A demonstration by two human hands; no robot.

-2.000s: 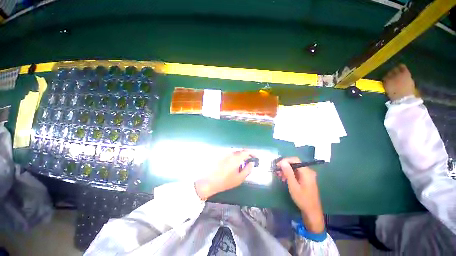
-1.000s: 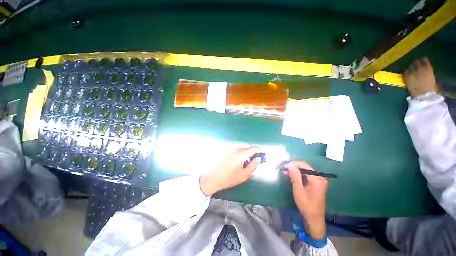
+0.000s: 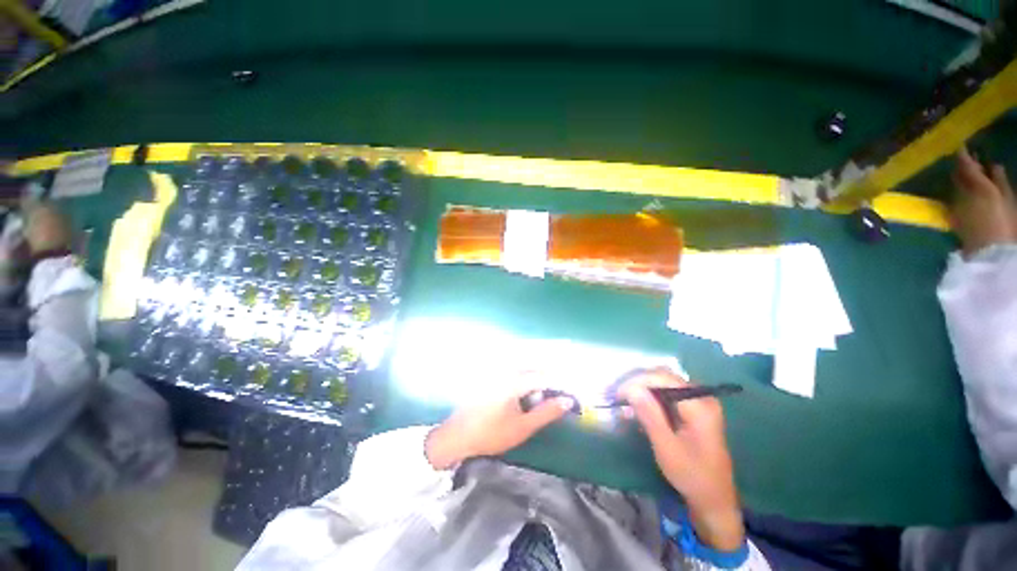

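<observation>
My left hand (image 3: 496, 426) holds a small dark round module (image 3: 549, 397) between its fingertips at the front of the bench. My right hand (image 3: 683, 429) grips dark tweezers (image 3: 697, 393), whose tip points left toward the module; a gap to the module's edge is hard to judge. A small yellow patch (image 3: 589, 415) shows between the hands. The liner sheet (image 3: 468, 359) beneath is washed out by glare. The clear blister tray (image 3: 273, 284) on the left holds dark and greenish round modules in rows.
Beyond the liner lie an amber film stack (image 3: 613, 242) with a white band and loose white sheets (image 3: 758, 299). Pale strips (image 3: 132, 254) lie left of the tray. A yellow-taped edge (image 3: 602, 176) runs behind. Other persons' arms show at far left and right.
The view has shifted, so bench items appear farther right. My left hand has lowered with the module, and the tweezers' tip is closer to it. A person's hand now shows at far left.
</observation>
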